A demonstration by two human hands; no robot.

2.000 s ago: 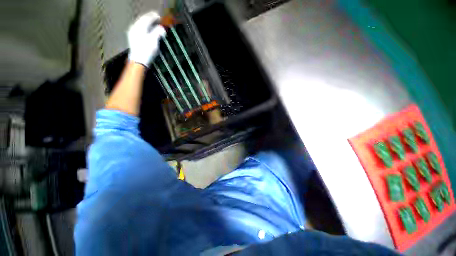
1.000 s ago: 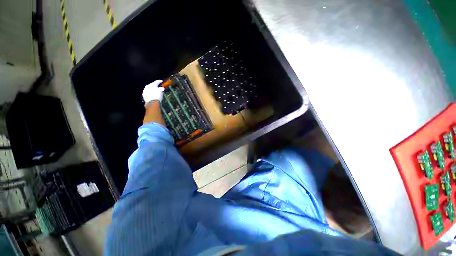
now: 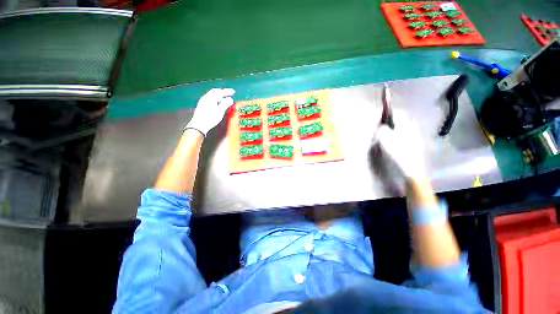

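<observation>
An orange tray [image 3: 334, 122] lies on the metal worktop in front of me, holding green circuit boards [image 3: 280, 132] in three columns. The spot at its lower right looks pale, without clear green. My gloved left hand [image 3: 212, 110] is at the tray's upper left corner, fingers apart, holding nothing visible. My gloved right hand [image 3: 400, 146], blurred, is to the right of the tray, closed around the handles of the side cutters [image 3: 386, 101]. Their metal tip points away from me; the handles are mostly hidden by the hand.
A second loaded orange tray [image 3: 408, 38] lies on the green belt [image 3: 258, 43], with part of another at far right. A black curved tool [image 3: 453, 104], a blue-and-yellow tool [image 3: 482, 63] and a black device [image 3: 503, 113] are at right. Red bins [image 3: 531, 257] are lower right.
The view has swung from the black bin at left to the worktop. My left hand has left the dark carrier in the bin and is by the tray. My right hand has come into view on the cutters.
</observation>
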